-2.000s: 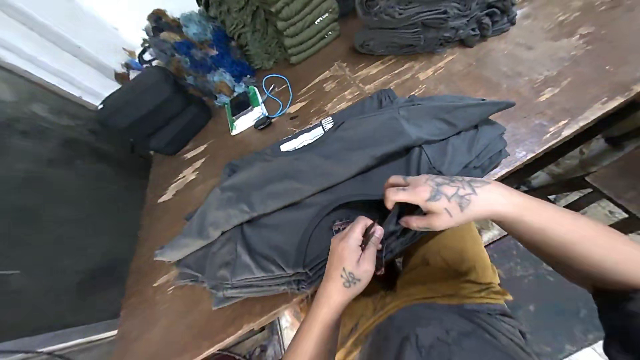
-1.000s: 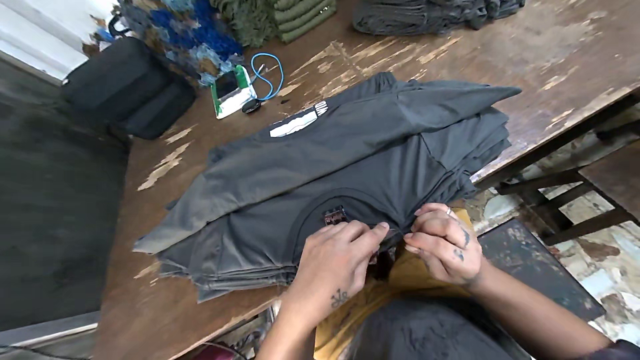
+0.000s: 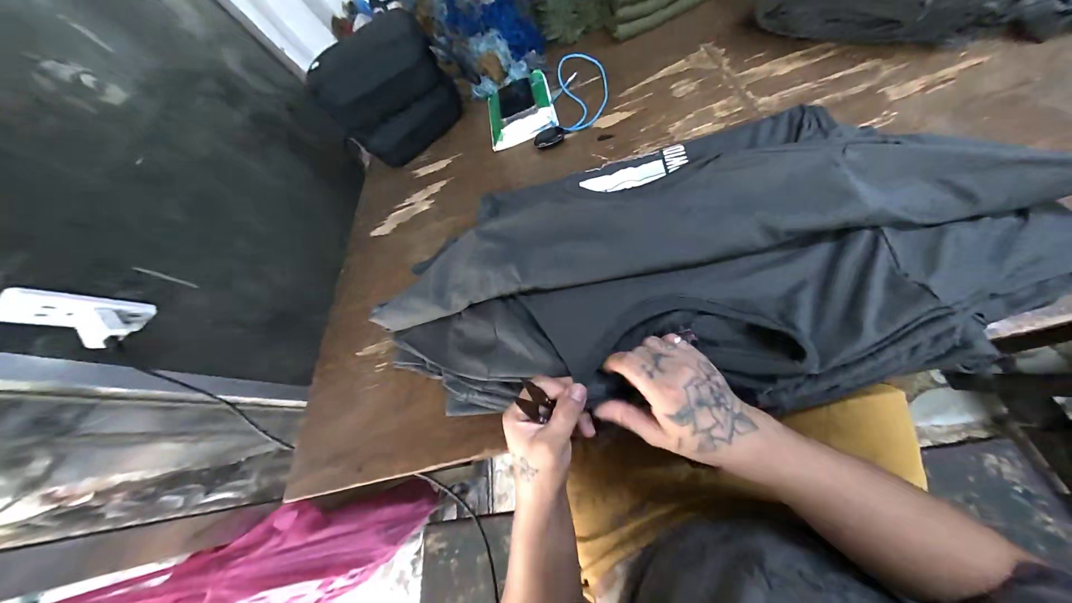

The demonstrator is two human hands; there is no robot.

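Note:
A stack of dark grey shirts [image 3: 653,243] lies on the wooden table, a white print showing near its far edge. Small dark thread snips [image 3: 536,402] sit in my left hand [image 3: 544,427], their blades pointing up and left. That hand is at the near edge of the stack, thumb against the cloth beside the neckline. My right hand [image 3: 687,398] is bent over the shirt's neck opening [image 3: 737,335], fingers and thumb at the collar; its fingertips are partly hidden, but it appears to pinch the fabric.
Behind the stack are a black bag [image 3: 385,88], a green and white box [image 3: 521,109] with a blue cable [image 3: 605,92], and folded dark garments [image 3: 863,18]. A mustard cloth [image 3: 863,427] is below the near edge. Pink fabric [image 3: 335,544] lies at lower left.
Both hands have moved left along the near side of the neckline. The snips now show in my left hand. The view has shifted to the left.

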